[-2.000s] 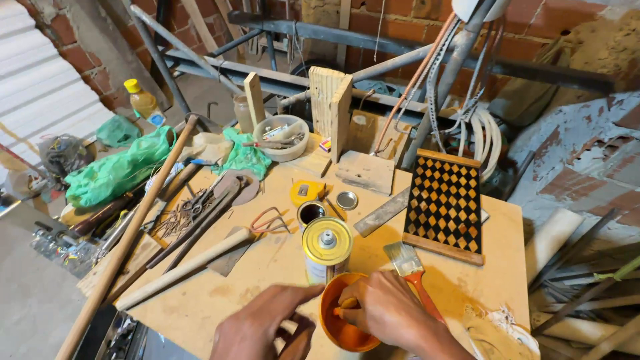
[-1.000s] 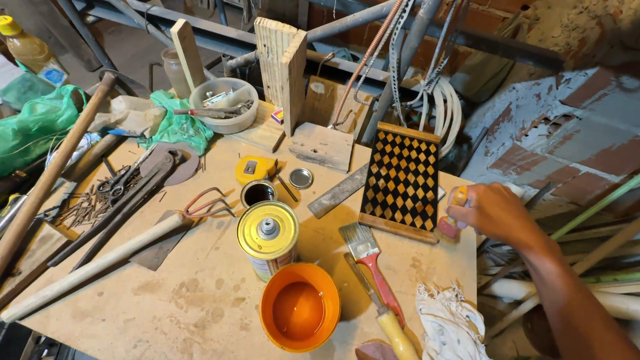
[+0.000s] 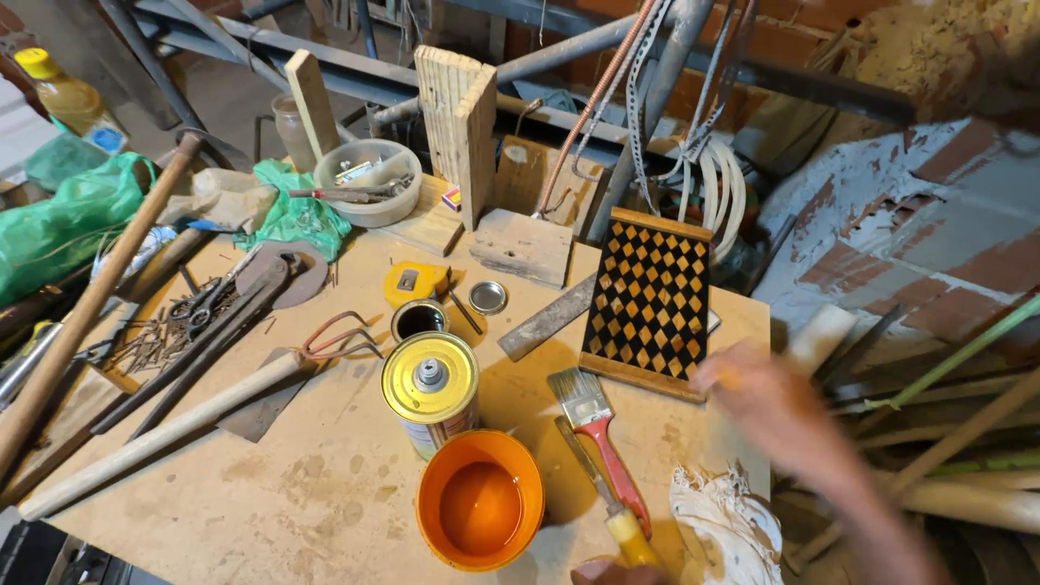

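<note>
My right hand (image 3: 743, 378), blurred by motion, is at the lower right corner of a wooden board with black and tan diamonds (image 3: 648, 305); what its fingers hold is unclear. Only a small part of my left hand (image 3: 617, 574) shows at the bottom edge, close to the yellow handle of a narrow-bladed tool (image 3: 632, 538). Left of that tool stands an orange plastic cup (image 3: 479, 561) with liquid inside, beside a metal can with a yellow top (image 3: 400, 382). A red-handled paintbrush (image 3: 611, 455) lies below the board. A small open tin (image 3: 419, 320) holds dark liquid.
A yellow tape measure (image 3: 414, 282), a round lid (image 3: 488, 297) and a flat metal strip (image 3: 544, 321) lie behind the cans. A hand cultivator (image 3: 171, 431), tongs and nails occupy the left side. White cloth (image 3: 719, 528) lies front right. A plastic tub (image 3: 370, 195) stands behind.
Both hands were at the orange cup two seconds ago. My right hand has since moved to the right, beside the diamond-patterned board. The view has moved closer to the table.
</note>
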